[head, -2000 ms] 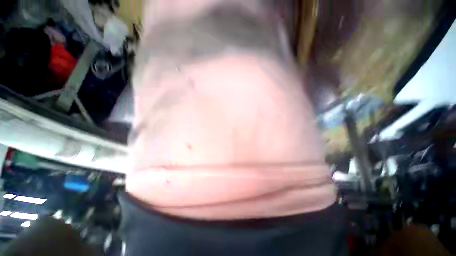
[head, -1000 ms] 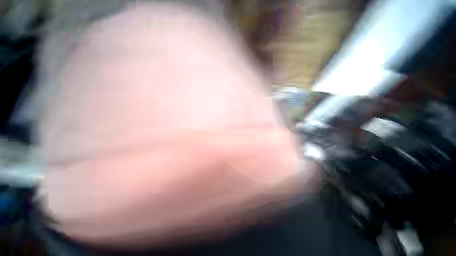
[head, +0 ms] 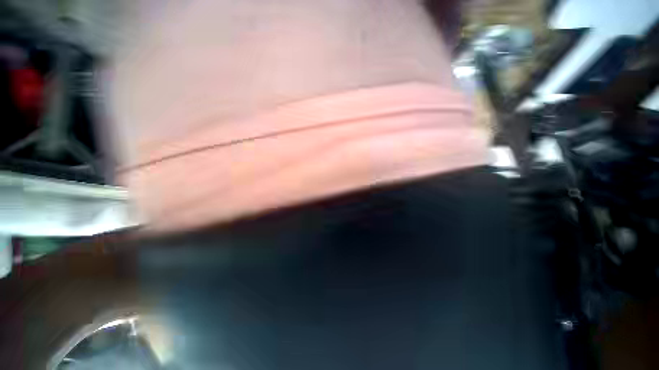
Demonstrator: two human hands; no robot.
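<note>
A pale pink shirt [head: 303, 152] with a seam along its hem fills the upper middle of the head view, very close and blurred. Dark trousers or dark cloth [head: 347, 289] lie below it. Whose clothes these are cannot be told. No hand can be made out. A blurred brown shape [head: 65, 274] at the lower left and a darker brown one at the lower right are too unclear to name. Neither of my hands can be seen holding anything.
At the left are a long white edge or surface [head: 58, 206], grey metal legs [head: 58, 115] and a red thing [head: 27, 90]. A curved shiny rim [head: 94, 331] shows at the lower left. White strips and dark clutter stand at the right, with yellowish floor at the top right.
The view has swung and stays blurred. The shirt hem sits higher in the picture, and more dark cloth shows below it. The brown shape and shiny rim now show at the lower left.
</note>
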